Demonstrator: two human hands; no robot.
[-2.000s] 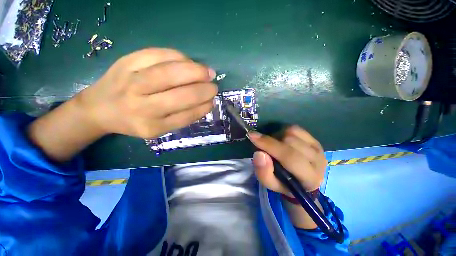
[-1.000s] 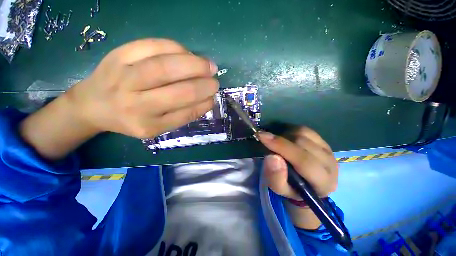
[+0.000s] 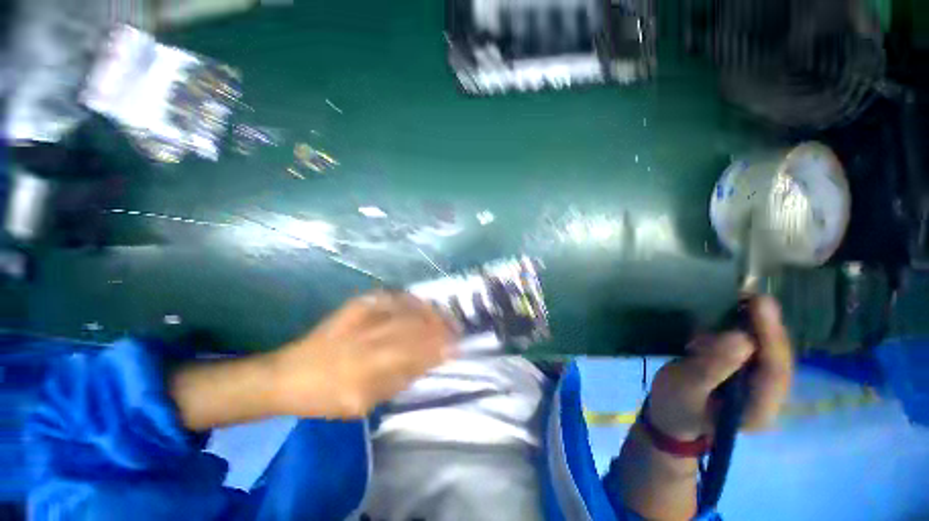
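The picture is blurred. The phone assembly lies at the bench's front edge, its left part covered by my left hand. The fingers are at or over the assembly, but blur hides whether they grip it or a small component. My right hand is shut on the black handle of the soldering iron. The iron points up and its tip is at the front of the tape roll, overlapping the opening with silvery material inside.
A bag of components lies upper left, with loose components beside it. A thin solder wire runs from the left towards my left hand. Another dark and silver assembly is at the top. The round fan grille is upper right.
My right hand has moved the iron from the assembly right to the tape roll. My left hand has lowered towards the bench edge. The view has shifted, showing more of the bench's far side.
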